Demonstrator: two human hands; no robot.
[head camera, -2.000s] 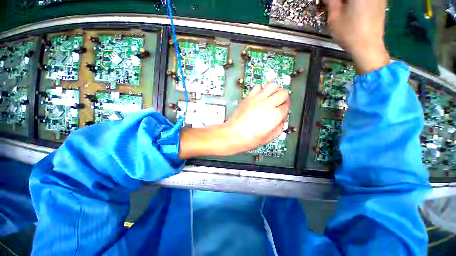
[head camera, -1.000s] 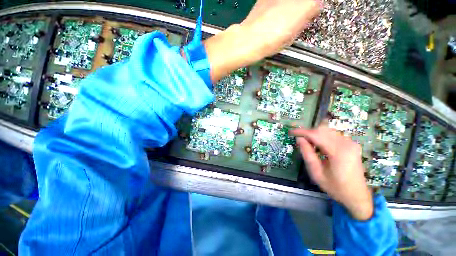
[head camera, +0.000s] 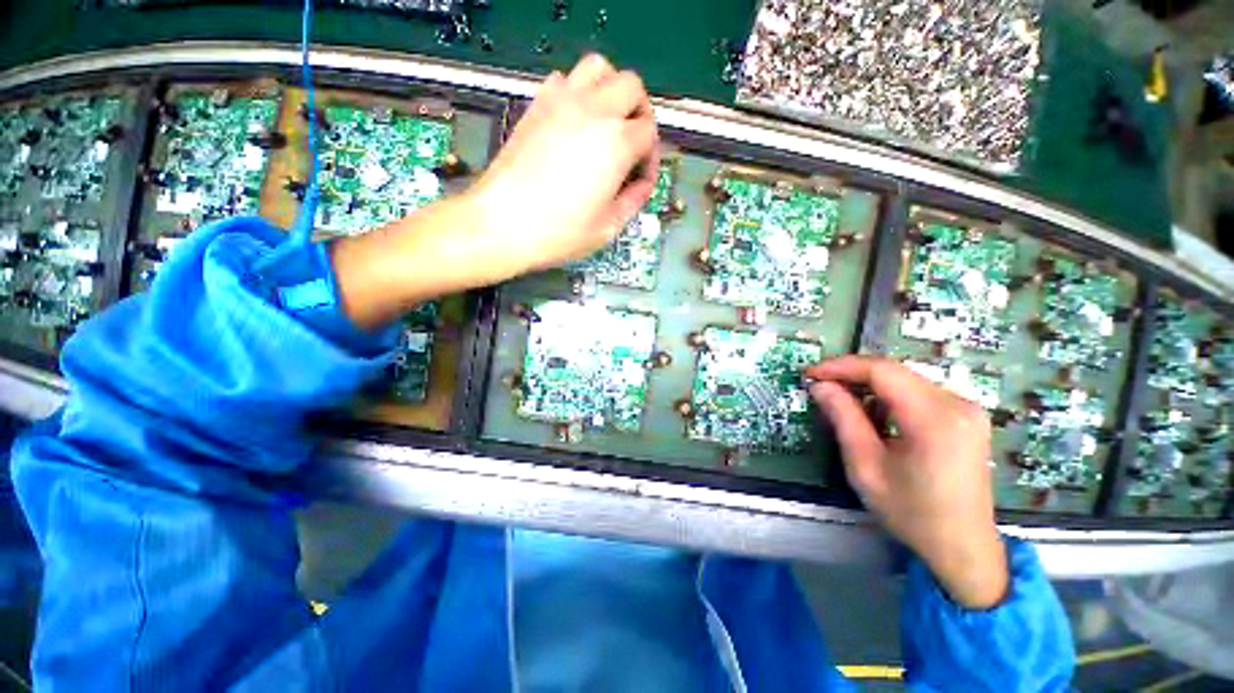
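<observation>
Green circuit boards sit four to a carrier (head camera: 673, 314) on the line. My right hand (head camera: 920, 454) is at the right edge of the near right board (head camera: 754, 389), thumb and index finger pinched together on a small dark component (head camera: 813, 381). My left hand (head camera: 575, 163) is above the upper left board (head camera: 625, 251) of the same carrier and partly covers it. Its fingers are curled together; whether they hold a part is hidden. The near left board (head camera: 587, 366) and upper right board (head camera: 771, 247) show fully.
A pile of silvery parts (head camera: 893, 68) lies on the green shelf (head camera: 650, 41) behind the far rail. Scattered dark parts lie left of it. The near rail (head camera: 609, 515) runs before my body. A blue cord (head camera: 309, 122) rises from my left wrist. More carriers stand on both sides.
My left hand has come from the silvery pile leftward and down over the carrier. My right hand has stayed near the same board, its fingertips now closed together at the board's edge.
</observation>
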